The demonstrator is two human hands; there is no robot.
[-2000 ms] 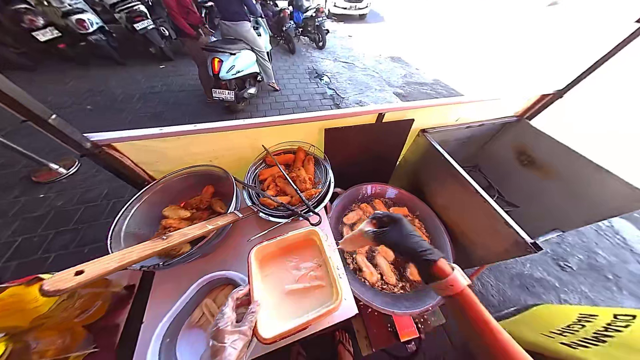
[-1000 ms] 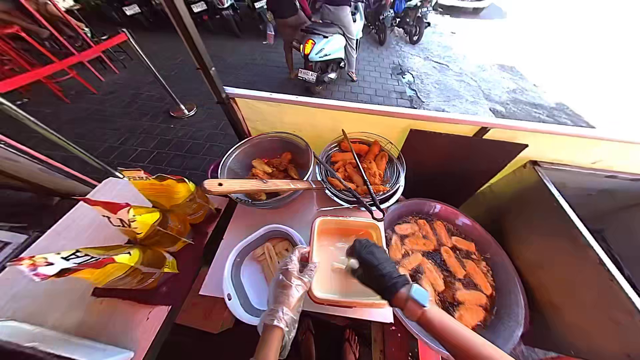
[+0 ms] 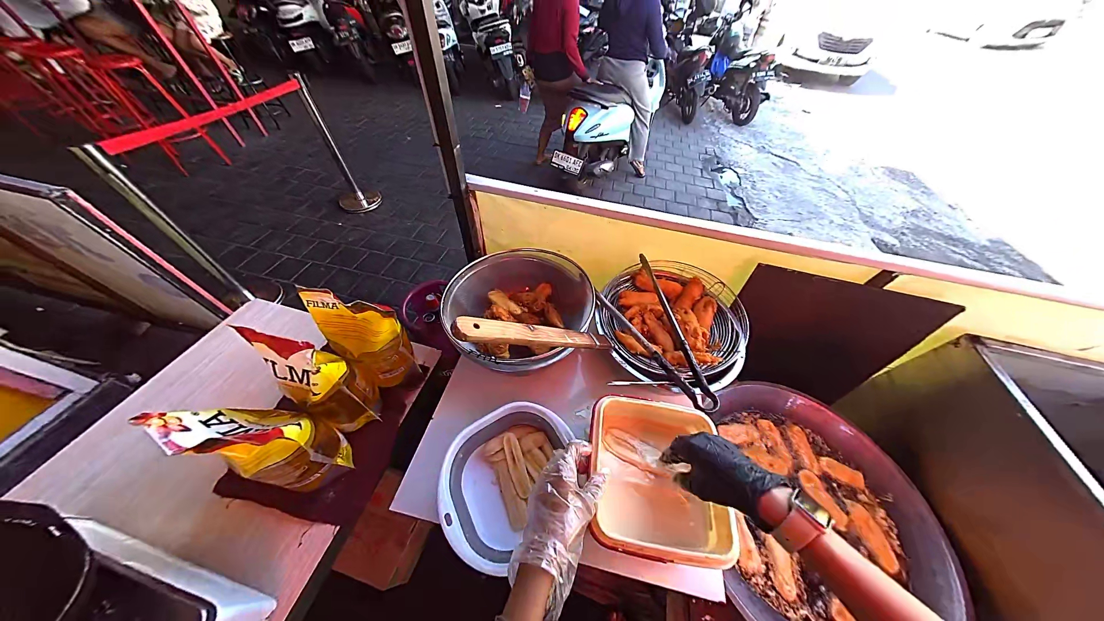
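Observation:
My left hand (image 3: 556, 517), in a clear plastic glove, has its fingers at the left rim of a rectangular tub of pale batter (image 3: 655, 517). Beside it, a white and grey basin (image 3: 470, 517) holds peeled banana pieces (image 3: 515, 466). My right hand (image 3: 724, 470), in a black glove, is over the tub's right side with its fingertips at the batter; what they hold is mostly hidden. Battered pieces fry in oil in a large wok (image 3: 927, 517). Metal tongs (image 3: 673, 328) lie across a wire basket (image 3: 742, 332) of fried pieces.
A glass bowl (image 3: 457, 315) of fried food has a wooden handle (image 3: 517, 331) across it. Oil pouches (image 3: 276, 448) stand on the left table (image 3: 129, 492). A yellow panel (image 3: 552, 224) edges the stall; two people stand by a scooter (image 3: 604, 125) beyond.
My right hand was over the wok two seconds ago and is now over the batter tub. My left hand has come from the basin to the tub's rim. The view has turned left.

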